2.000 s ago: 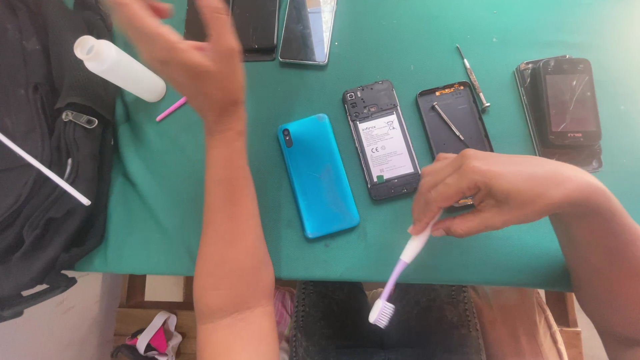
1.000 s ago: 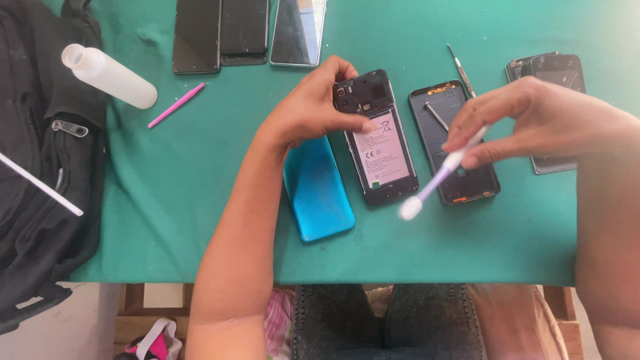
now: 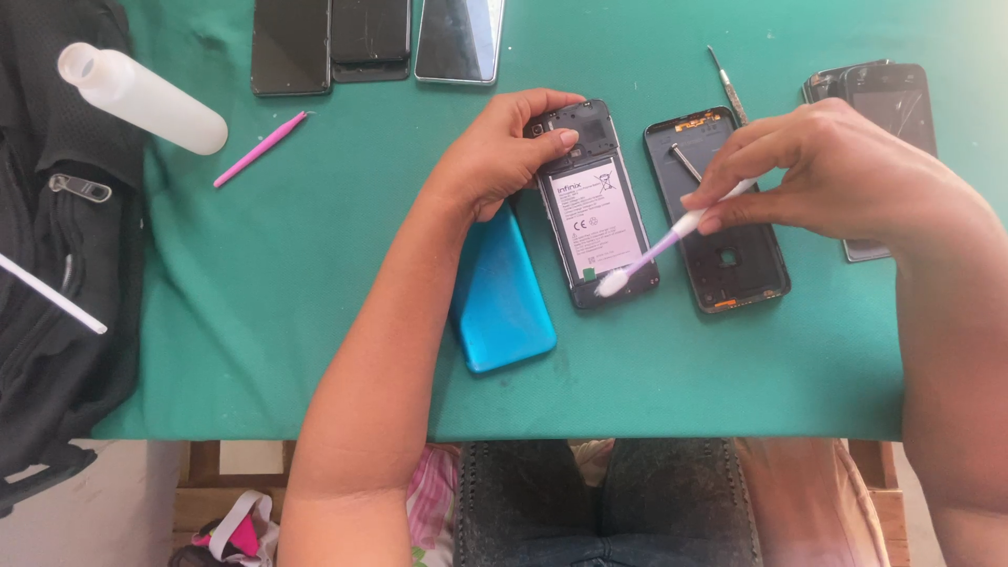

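Note:
My left hand (image 3: 512, 146) grips the top end of an opened smartphone (image 3: 602, 213), thumb on its upper cover; its white-labelled battery is exposed. A toothbrush (image 3: 657, 248) with a white and purple handle is pinched in my right hand (image 3: 776, 169). Its bristle head is over the phone's bottom end; whether it touches cannot be told. Partly under my left hand lies a blue smartphone (image 3: 504, 299). To the right, a black phone back cover (image 3: 736, 260) lies inner side up, with a small metal tool (image 3: 687, 163) on it, and a thin screwdriver (image 3: 732, 90) rests beside its top.
A white plastic bottle (image 3: 150, 98) and a pink pen-like tool (image 3: 260, 150) lie at left, near a black bag (image 3: 47, 315) with a zip. Several dark phones (image 3: 291, 47) line the far side, one silver-edged (image 3: 459, 39). More old phones (image 3: 890, 110) are stacked at right.
My left hand has come down from the upper left and taken hold of the opened phone. My right hand has kept the toothbrush, whose head has moved from below the phones to over the phone's bottom end.

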